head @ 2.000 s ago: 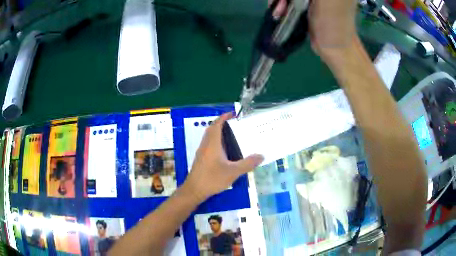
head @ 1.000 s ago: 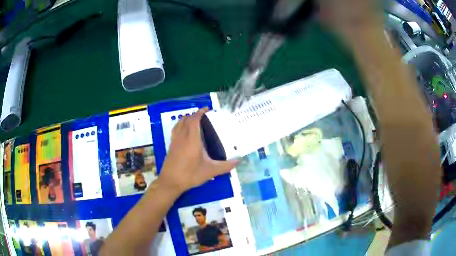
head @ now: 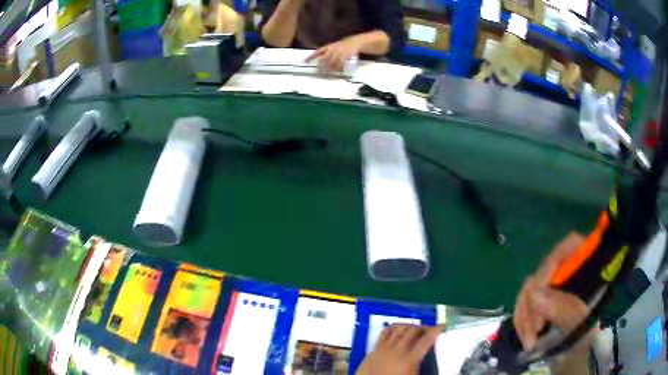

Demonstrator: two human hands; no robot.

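Observation:
The white appliance housing (head: 469, 340) lies on the bench at the bottom edge, mostly cut off or hidden behind the screwdriver. My left hand (head: 399, 351) is at its dark left end, fingers against it; the thumb is out of the picture. My right hand (head: 549, 304) is wrapped around the black-and-orange electric screwdriver (head: 602, 253), which has a yellow label and slants down left over the housing. Its metal nozzle (head: 480, 360) is low over the housing, blurred; I cannot tell whether it touches.
The green conveyor (head: 278, 212) beyond the bench carries several white cases, two close ones (head: 395, 209) with black cords. Printed sheets (head: 249, 329) cover the bench. A person (head: 337, 51) sits across with papers and a phone. The feeder's blue screen (head: 654, 337) shows at right.
The view has tilted up and now shows the far side of the line. The housing and my hands appear lower. My right hand still holds the screwdriver, my left stays at the housing's end.

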